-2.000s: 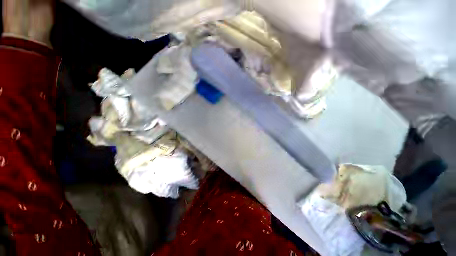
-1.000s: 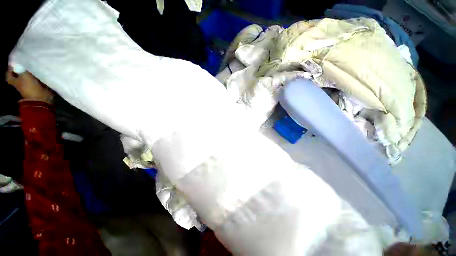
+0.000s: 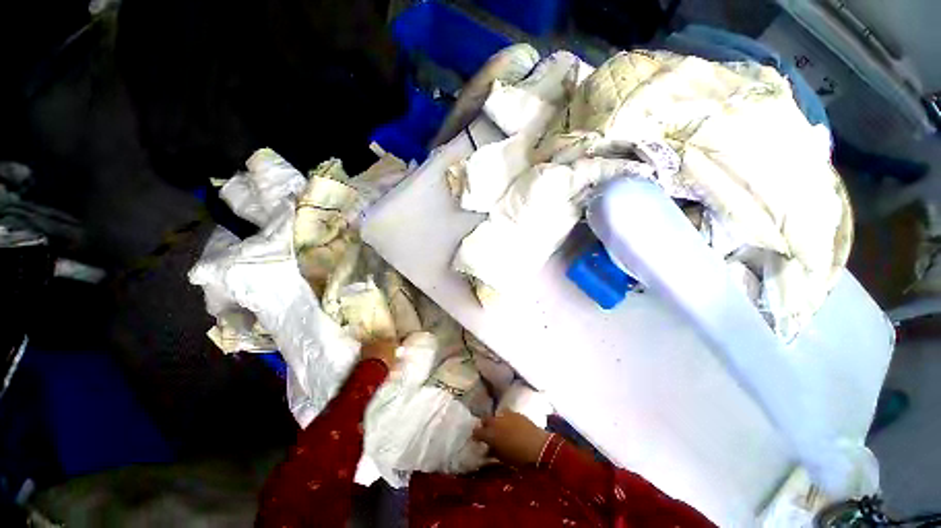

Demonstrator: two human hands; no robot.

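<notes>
A heap of white and cream garments [image 3: 273,294] lies beside the near left edge of the ironing table [image 3: 681,382]. My left hand [image 3: 380,353] is at the heap, partly hidden by white cloth; its grip does not show clearly. My right hand [image 3: 513,437] holds the edge of a bunched white garment [image 3: 428,428]. The blue-grey sleeve board [image 3: 712,299] runs across the table with nothing on it. A cream garment [image 3: 753,155] is heaped at the board's far, rounded end.
A steam iron [image 3: 854,516] shows cut off at the bottom right, beside pale cloth [image 3: 789,500]. A blue block [image 3: 601,276] sits by the sleeve board. Blue bins [image 3: 444,46] stand beyond the table. A light blue garment [image 3: 712,43] lies behind the cream heap.
The long white garment my left hand held stretched out is now lowered and bunched near the heap. Both hands have come together at the table's near edge. The sleeve board and table show more fully.
</notes>
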